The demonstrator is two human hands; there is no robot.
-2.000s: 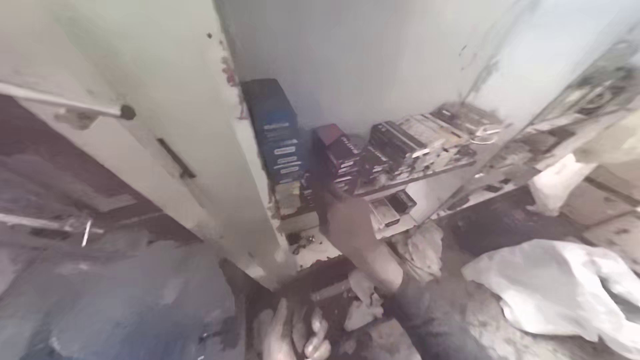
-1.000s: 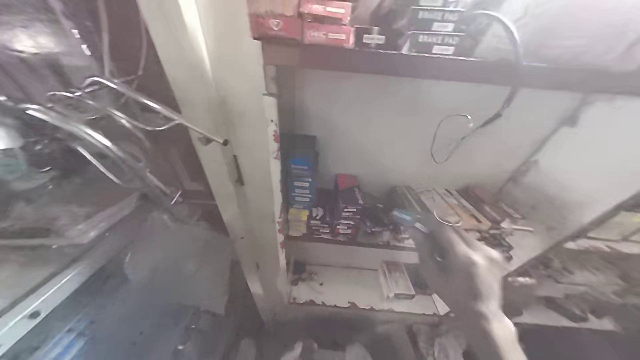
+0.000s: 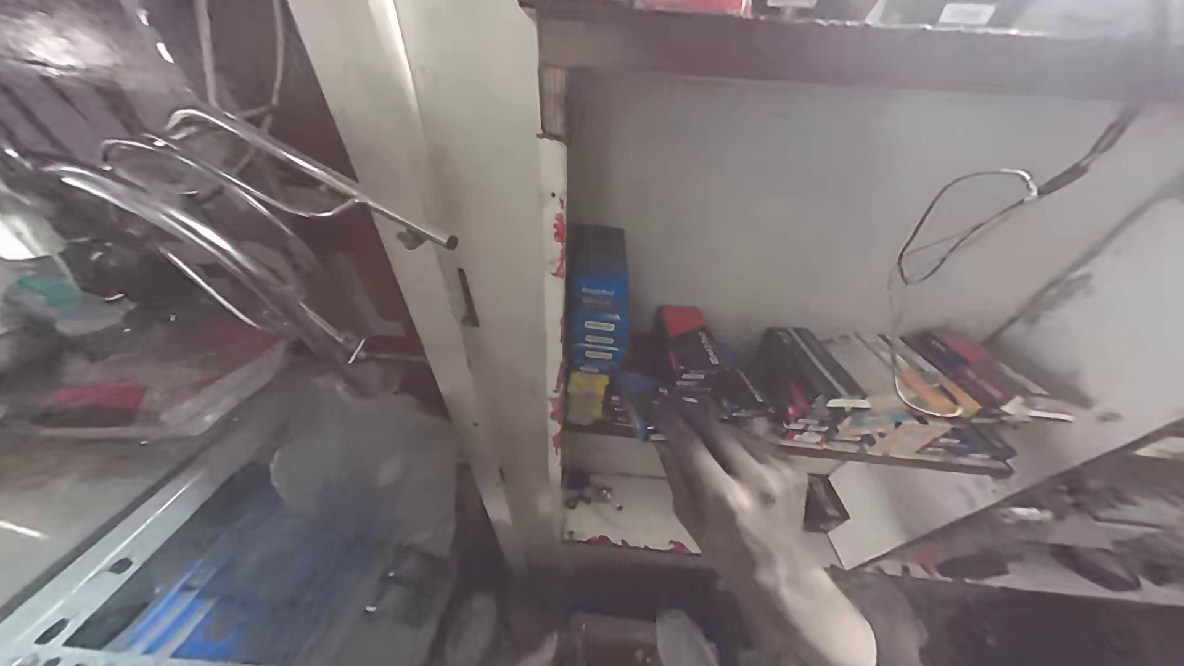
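Note:
My right hand (image 3: 740,481) reaches to the front edge of the middle shelf, its fingertips at a small blue box (image 3: 638,398); blur hides whether they grip it. Left of the fingers stand stacked blue boxes (image 3: 599,305) with a yellow box (image 3: 587,398) below them. A dark box with a red end (image 3: 686,340) lies on a pile just behind the hand. Farther right are dark flat boxes (image 3: 814,370) and an orange and white box (image 3: 930,384). Of my left hand, only what may be a fingertip (image 3: 538,650) shows at the bottom edge.
A painted, chipped cabinet post (image 3: 481,277) stands left of the shelf. Bent metal tubes (image 3: 277,166) jut toward it from the left. A thin wire loop (image 3: 967,222) hangs in front of the shelf at right. Small parts (image 3: 592,495) lie on the lower shelf.
My right hand has moved left along the shelf, from the boxes at right to the small blue box. One second ago it appeared to hold a small bluish item. My left hand has mostly left view.

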